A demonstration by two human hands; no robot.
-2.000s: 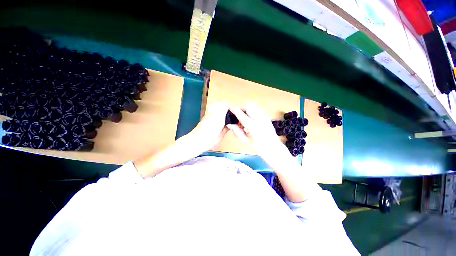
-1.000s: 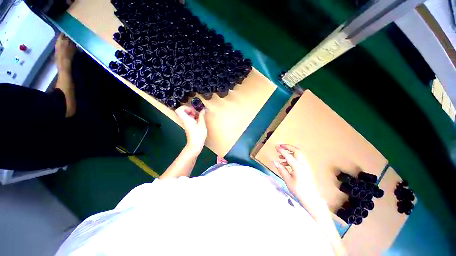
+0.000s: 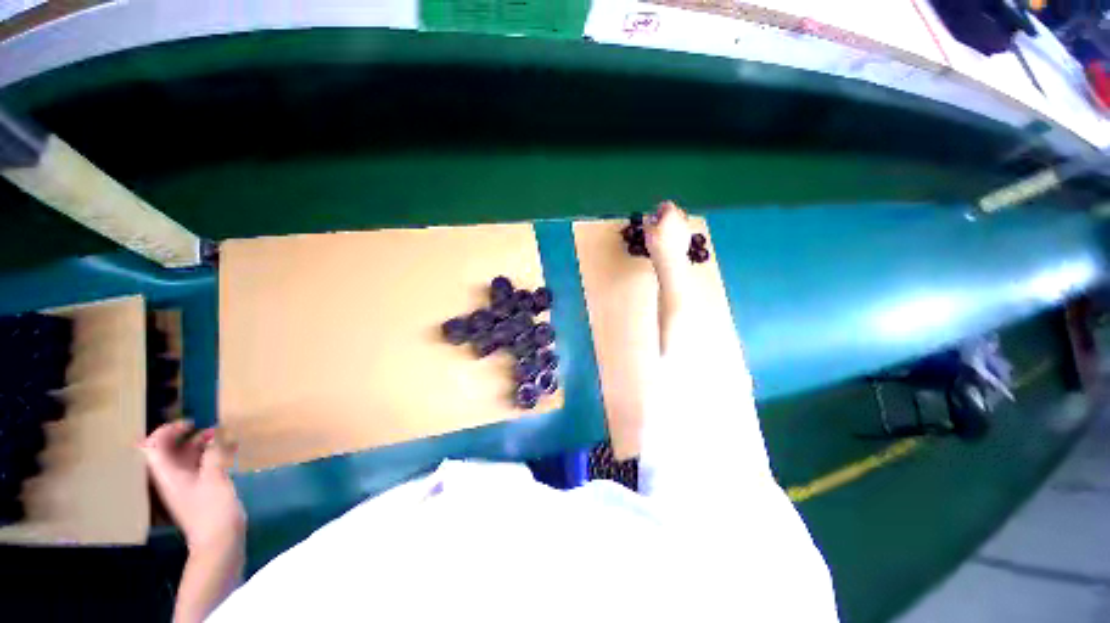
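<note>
My right hand (image 3: 667,229) reaches onto the small cluster of black rings (image 3: 699,248) at the far end of the right-hand board (image 3: 618,329); its fingertips are hidden, so a grip cannot be told. My left hand (image 3: 192,469) is over the gap between the left-hand board (image 3: 107,450) and the middle board (image 3: 329,341), slightly blurred, fingers apart, with nothing seen in it. Black housings (image 3: 511,329) stand in a loose cluster at the right side of the middle board. Finished black pieces (image 3: 27,389) fill the left part of the left-hand board.
An upright post with a yellowish strip (image 3: 116,213) stands at the back left. A white shelf edge (image 3: 730,34) runs across the top. The blue-green bench (image 3: 852,292) extends right. A bin of small dark parts (image 3: 612,466) is below the bench edge.
The view has swung right. My left hand has let go of the black piece at the left-hand board and moved away from it. My right hand has moved from the middle board to the ring cluster.
</note>
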